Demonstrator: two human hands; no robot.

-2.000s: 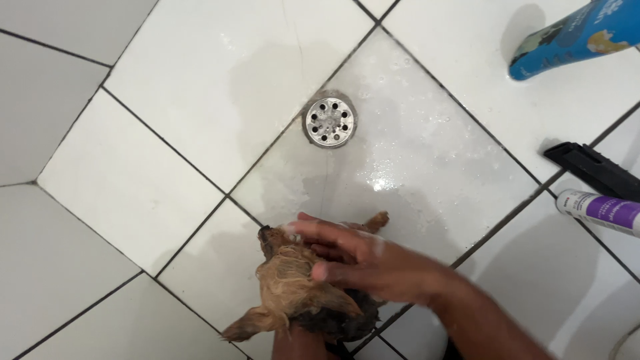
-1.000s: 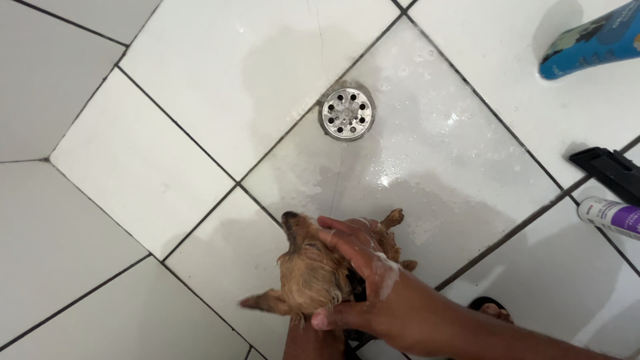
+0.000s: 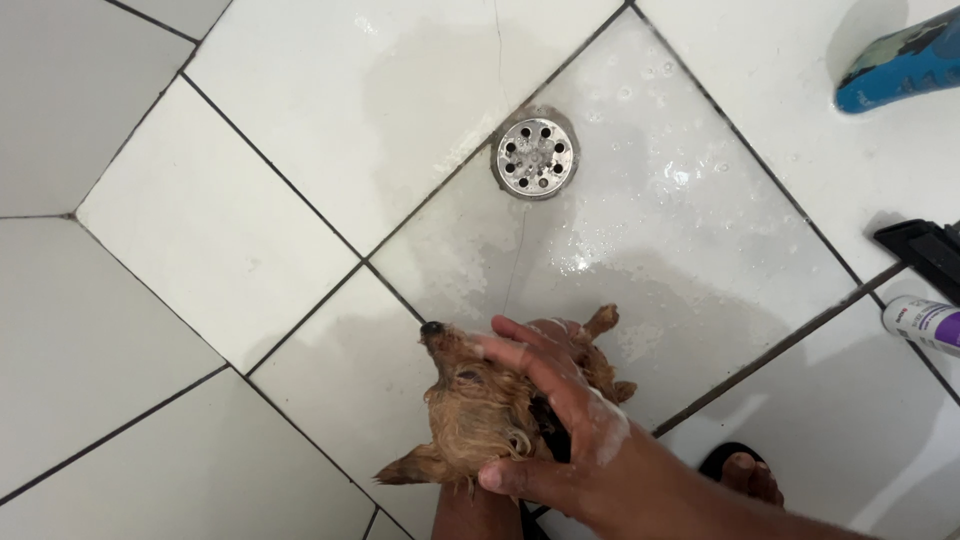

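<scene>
A small wet brown dog (image 3: 480, 427) is at the bottom middle, its dark nose pointing up and left and one ear out to the left. My right hand (image 3: 570, 412) lies around the side of its head, thumb near the base of an ear and fingers along the muzzle. White lather is on the fingers and the back of this hand. My left hand (image 3: 553, 330) is mostly hidden beneath the dog; a little lathered skin shows past my right fingers, and the forearm comes up from the bottom edge. Two of the dog's paws stick out to the right.
A round metal floor drain (image 3: 535, 158) sits in the wet white tiles. To the right are a blue bottle (image 3: 896, 67), a black plastic object (image 3: 926, 251) and a white and purple tube (image 3: 926, 322). A foot in a black sandal (image 3: 746, 476) is at lower right.
The dog's muzzle has turned to point more upward, with my right hand staying at its head. The sandaled foot has come into view at the lower right as the view shifted.
</scene>
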